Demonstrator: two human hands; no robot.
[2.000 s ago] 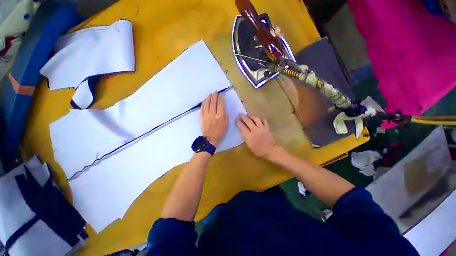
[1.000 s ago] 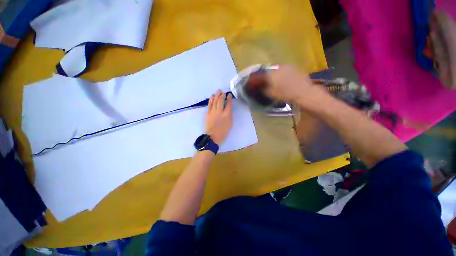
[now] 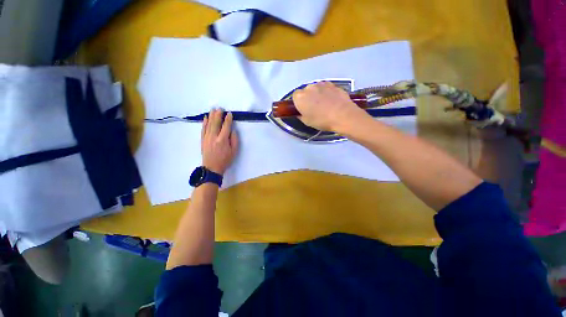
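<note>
The large white garment panel (image 3: 323,155) lies flat across the yellow table. Its centre seam (image 3: 391,112) shows as a dark navy strip to the right of the iron and between the iron and my left hand; towards the left end it narrows to a thin wavy line. The steam iron (image 3: 304,129) sits on the seam mid-panel, its pointed tip to the left. My right hand (image 3: 326,106) grips its red-brown handle. My left hand (image 3: 218,141), with a dark watch on the wrist, lies on the panel with its fingertips at the seam, left of the iron.
A stack of white and navy pieces (image 3: 37,130) lies at the left over a grey form. A smaller white piece with a navy-edged flap (image 3: 234,28) lies at the far side. The iron's hose (image 3: 447,93) runs right, towards pink fabric (image 3: 549,124). A blue basket (image 3: 136,246) shows below the table edge.
My right hand, first empty on the panel, took hold of the iron and moved it leftward onto the seam. My left hand has moved left along the seam, and more navy strip shows. The view has shifted.
</note>
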